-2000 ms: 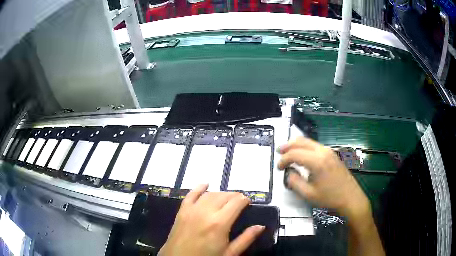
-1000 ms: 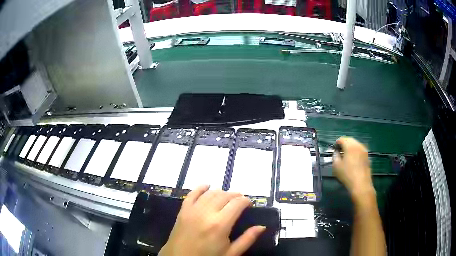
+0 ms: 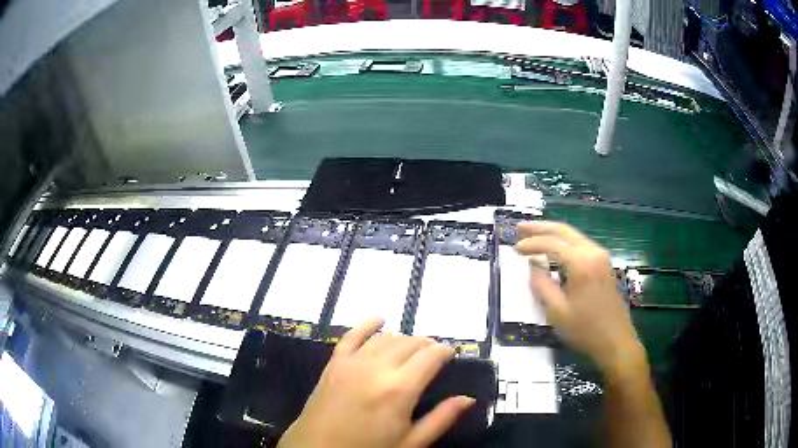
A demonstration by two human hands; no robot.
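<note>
A row of phone middle frames [image 3: 374, 278] lies side by side on the white feed track [image 3: 527, 391], shrinking toward the left. The rightmost frame [image 3: 518, 289] lies at the track's right end, partly hidden by my right hand [image 3: 577, 284]. My right hand is over it with bent fingers; whether it grips the frame cannot be told. My left hand [image 3: 385, 389] rests on the long black block [image 3: 289, 376] along the near side, fingertips by the frames' lower edge. A black pad [image 3: 407, 185] lies beyond the track.
Another frame [image 3: 669, 287] lies on the green belt [image 3: 437, 127] right of my right hand. Two frames lie on the belt's far side. A white post [image 3: 615, 87] stands at the back right, and a grey machine panel [image 3: 140, 105] at the left. Thin strips lie near the track's end.
My right hand has moved left from over the belt onto the rightmost frame. Frames on the belt's far side have shifted left. My left hand stays on the black block.
</note>
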